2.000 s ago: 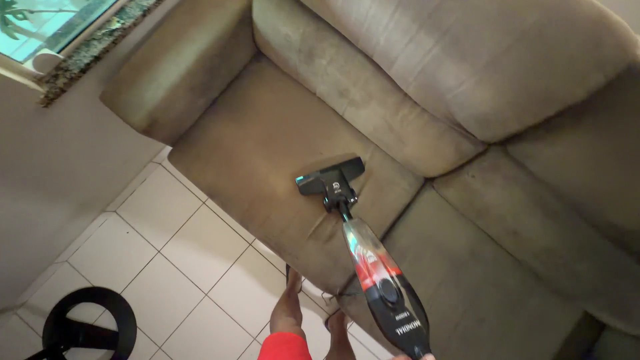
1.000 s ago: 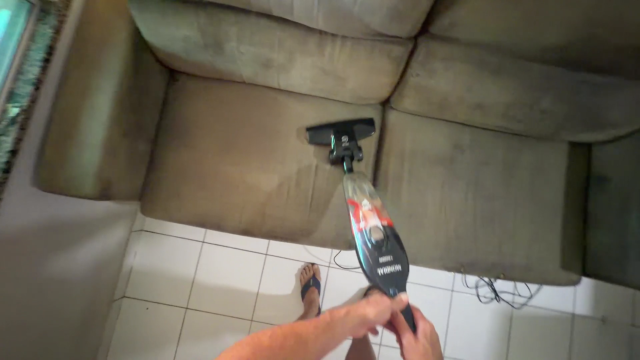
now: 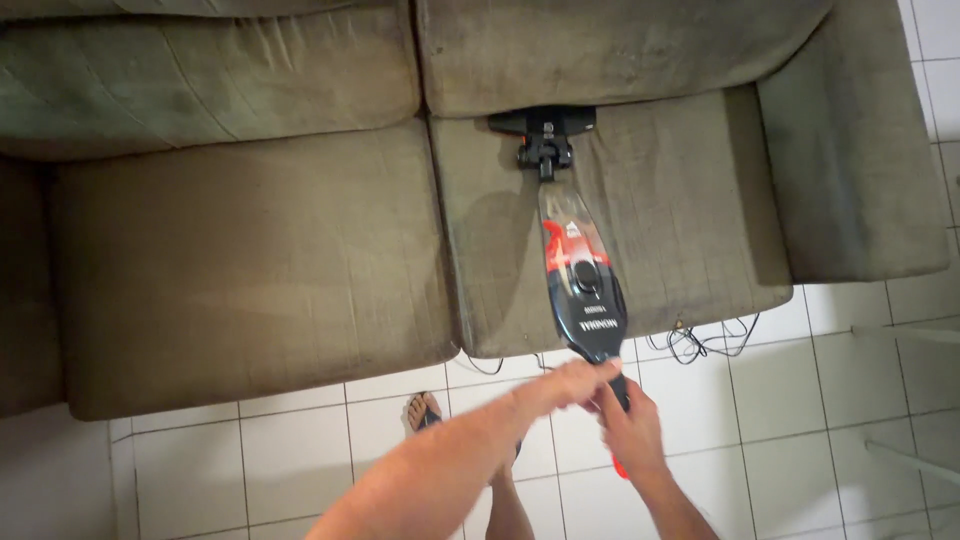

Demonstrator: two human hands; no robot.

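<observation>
A Mondial stick vacuum cleaner (image 3: 589,296), black and red with a clear dust cup, lies over the right seat cushion (image 3: 675,217) of a brown fabric sofa. Its black floor head (image 3: 544,127) rests at the back of that cushion, against the lower edge of the backrest. My left hand (image 3: 581,382) grips the top of the handle near the body. Just below and to the right, my right hand (image 3: 634,427) is closed around the same handle. The handle's red end shows under my right hand.
A black power cord (image 3: 697,345) lies in loops on the white tiled floor (image 3: 300,450) under the sofa's front edge. The left seat cushion (image 3: 247,262) and the right armrest (image 3: 847,150) flank the vacuum. My sandalled foot (image 3: 424,411) stands on the tiles.
The floor head has moved from the left seat cushion to the back of the right one. Both hands stay on the handle since one second ago. The view has shifted right.
</observation>
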